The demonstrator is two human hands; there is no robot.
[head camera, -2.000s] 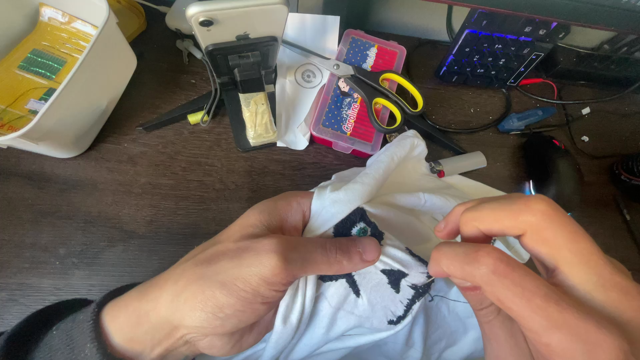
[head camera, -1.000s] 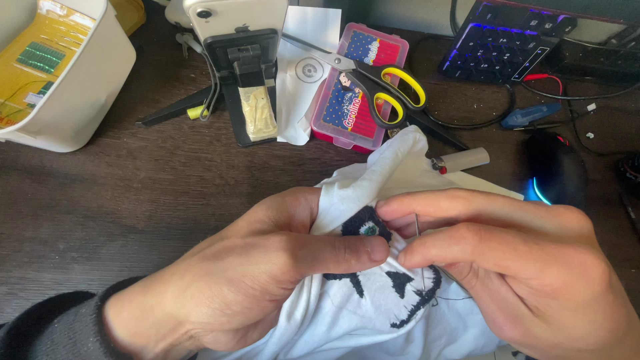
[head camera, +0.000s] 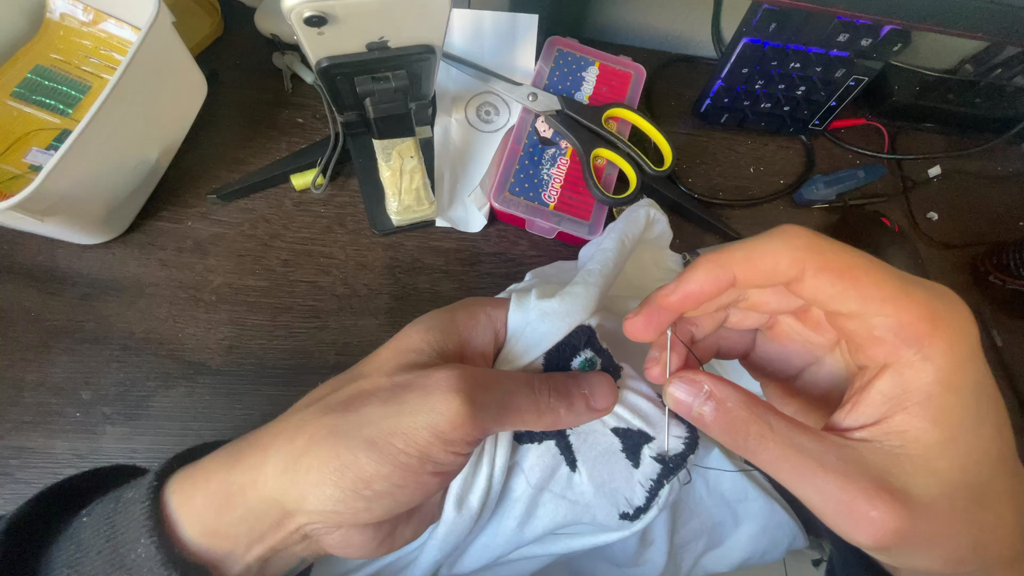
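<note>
My left hand (head camera: pixel 400 424) grips a bunched white cloth (head camera: pixel 552 496), its thumb on top beside black embroidery with a small green-centred eye (head camera: pixel 586 362). Between the thumb and fingers of my right hand (head camera: pixel 832 360) is a sewing needle (head camera: pixel 667 416), held nearly upright. The needle's lower tip is at the curved black stitched line (head camera: pixel 668 476); whether it has entered the cloth I cannot tell. Dark thread (head camera: pixel 690 350) runs from near the needle's upper end, and another thin strand lies at the right of the stitching.
Black-and-yellow scissors (head camera: pixel 560 108) lie on a pink plastic box (head camera: pixel 512 210) behind the cloth. A phone (head camera: pixel 368 28) stands in a black holder (head camera: pixel 372 184), beside printed paper (head camera: pixel 480 160). At the left is a white bin (head camera: pixel 136 152); at the right are a lit keyboard (head camera: pixel 784 72), cables and a blue tool (head camera: pixel 840 184).
The needle, only clearly seen since one second ago, now stands with its tip at the black stitching. My right hand's fingers have shifted around it. My left hand keeps its hold on the cloth.
</note>
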